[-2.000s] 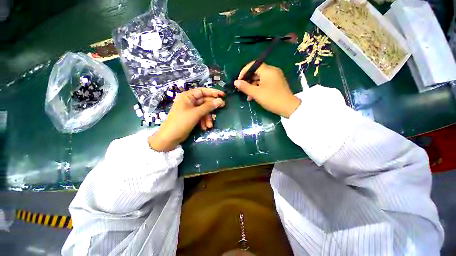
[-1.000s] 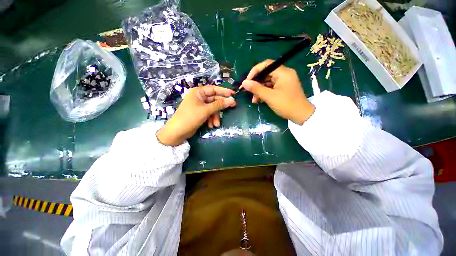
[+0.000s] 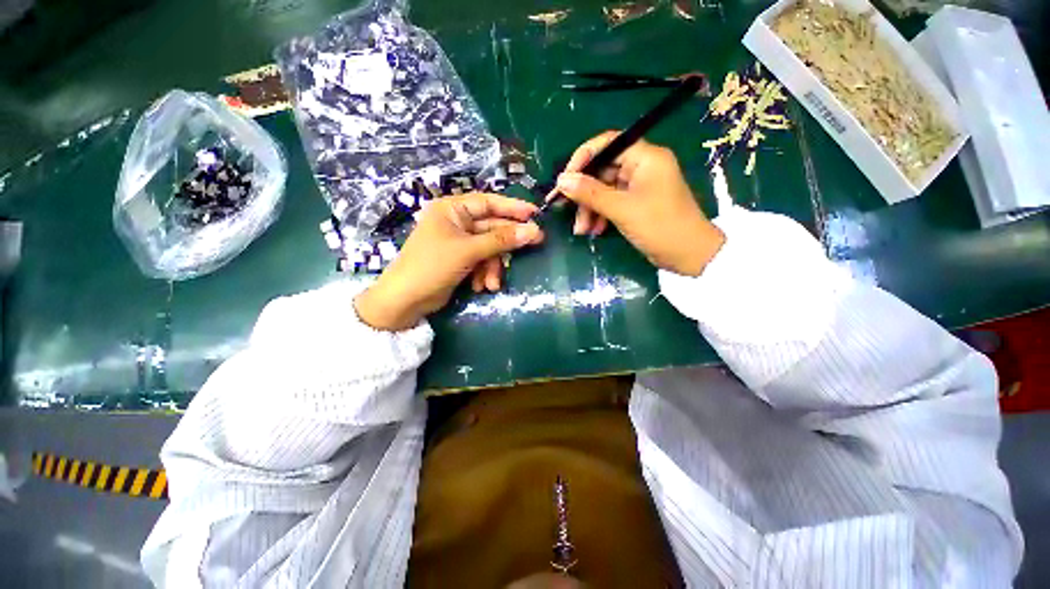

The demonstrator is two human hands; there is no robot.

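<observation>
My right hand (image 3: pixel 641 198) holds black tweezers (image 3: pixel 645 124) like a pen, tips pointing down-left to my left fingertips. My left hand (image 3: pixel 458 251) has thumb and index finger pinched together at the tweezers' tips. A tiny dark piece shows between them, too small to make out; the fingers hide most of it. A large clear plastic bag (image 3: pixel 386 104) of small square components lies beyond my left hand, with loose squares (image 3: pixel 359 251) at its near end. A loose pile of pale strips (image 3: pixel 748 112) lies to the right of the tweezers.
A small clear bag (image 3: pixel 147 219) with dark parts is at the left. Spare tweezers (image 3: pixel 616 82) lie flat beyond my right hand. An open white box (image 3: pixel 834 119) of tan strips and a plain white box or lid (image 3: pixel 993 127) are at the upper right of the green bench (image 3: pixel 541 345).
Over two seconds the view shifts slightly. The hands stay together at the fingertips. Since the last earlier frame, the tweezers stand slightly steeper and the right fingers have shifted a little.
</observation>
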